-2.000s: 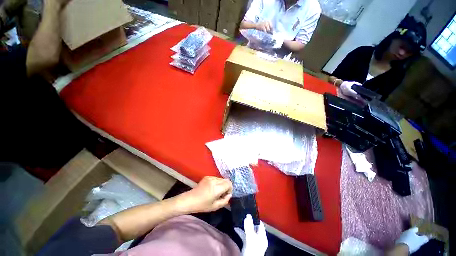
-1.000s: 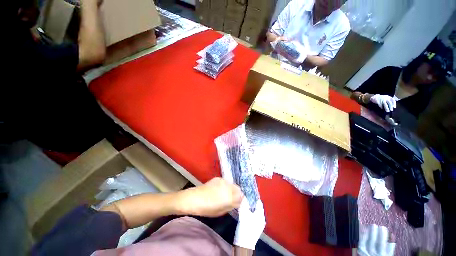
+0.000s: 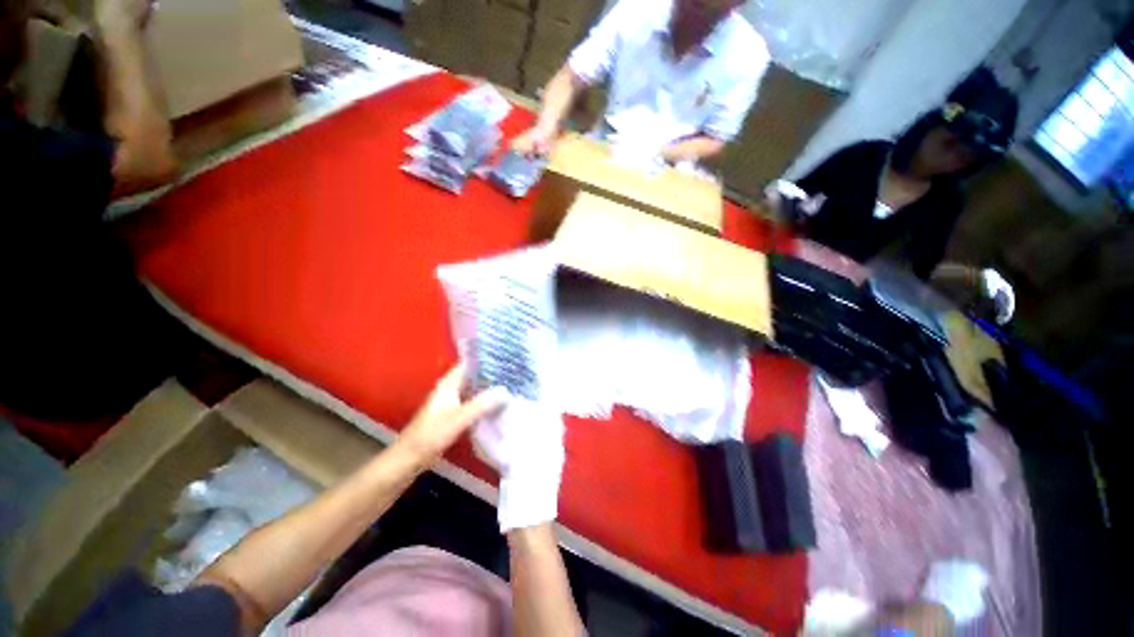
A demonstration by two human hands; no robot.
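Observation:
A bubble bag with a dark unit inside (image 3: pixel 504 334) stands out from my hands over the red table (image 3: pixel 311 237). My bare left hand (image 3: pixel 448 417) holds its lower left edge. My white-gloved right hand (image 3: pixel 525 458) is closed on its lower end. The bag supply carton (image 3: pixel 665 259) lies on its side beyond, with empty bubble bags (image 3: pixel 659 373) spilling from its open end. Black units (image 3: pixel 752 495) lie side by side on the red to the right. The picture is somewhat blurred.
A second carton (image 3: pixel 640 187) stands behind the first. Bagged units (image 3: pixel 450 139) are piled at the back, near a person in white. Black units (image 3: pixel 858 324) are heaped at right. An open floor carton (image 3: pixel 106 510) is at lower left. Gloved hands show at the lower right edge.
The bagged unit and both my hands have moved left and away from me; the unit sits fully inside the bag. The person in white has brought another bagged unit beside the pile.

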